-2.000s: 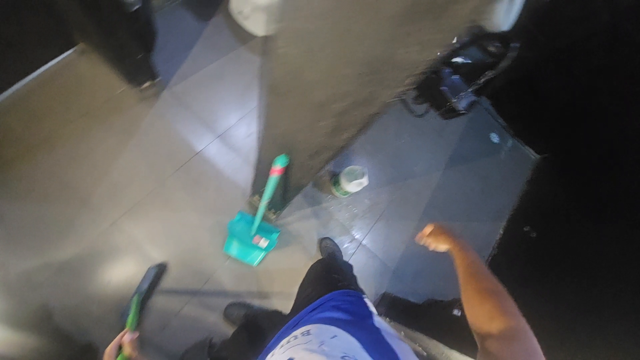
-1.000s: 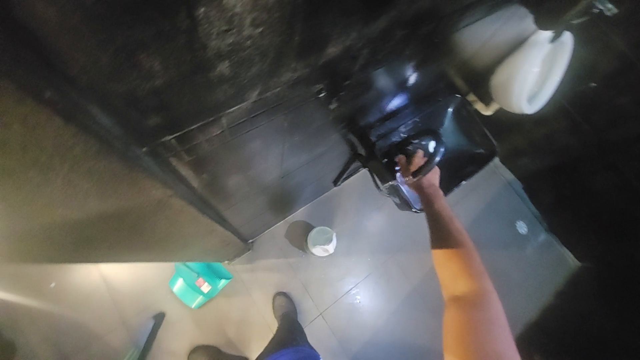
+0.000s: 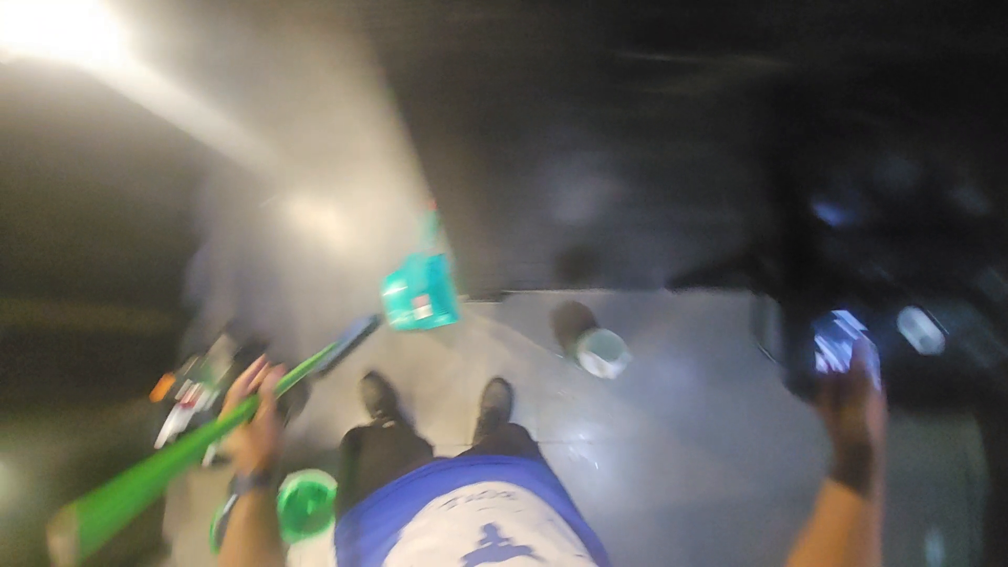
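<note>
My left hand (image 3: 253, 417) is closed round the green handle of a broom (image 3: 169, 465), whose dark bristle head points toward a teal dustpan (image 3: 421, 293) on the floor. At the right, my right hand (image 3: 852, 402) is at a shiny, bluish-white crumpled thing (image 3: 839, 342), perhaps a plastic bag, beside dark equipment. Blur hides how its fingers meet it. A small whitish tub (image 3: 602, 353) stands on the floor between my feet and the right hand.
A green bucket (image 3: 307, 504) stands by my left leg. Several blurred items, one of them orange, lie at the left (image 3: 189, 402). A dark wall or panel rises ahead of the dustpan and tub. A white object (image 3: 920, 330) is at the far right.
The view has swung back toward the left, bringing the broom in my left hand fully into sight. My right hand, bare two seconds ago, was at a black object one second ago.
</note>
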